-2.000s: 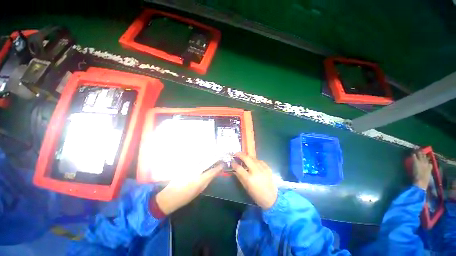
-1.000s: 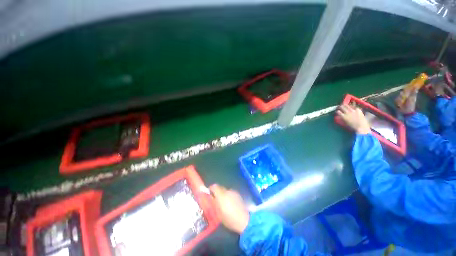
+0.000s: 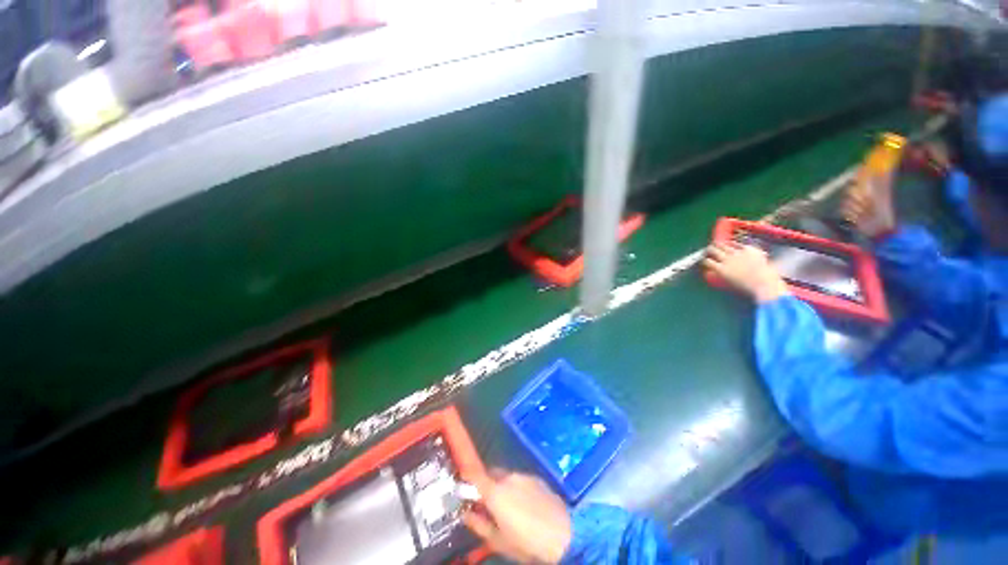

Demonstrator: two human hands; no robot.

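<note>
An opened tablet (image 3: 365,530) with a grey battery panel and a lighter board strip lies in a red frame (image 3: 379,452) at the bottom, cut off by the picture's edge. My right hand (image 3: 522,516) is over the frame's right side. Its fingertips pinch a small white part (image 3: 469,492), blurred, above the board end of the tablet. My left hand is not in view.
A blue bin (image 3: 567,428) with shiny small pieces stands right of my hand. More red-framed tablets lie on the belt (image 3: 249,414) beyond the chipped rail. A grey post (image 3: 608,188) rises there. At right, a neighbouring worker's hand (image 3: 743,268) touches another frame; a yellow-orange tool (image 3: 884,155) is raised.
The view has swung up and right since the first frame. My left hand has left the picture. My right hand has moved from the frame's edge inward over the board end.
</note>
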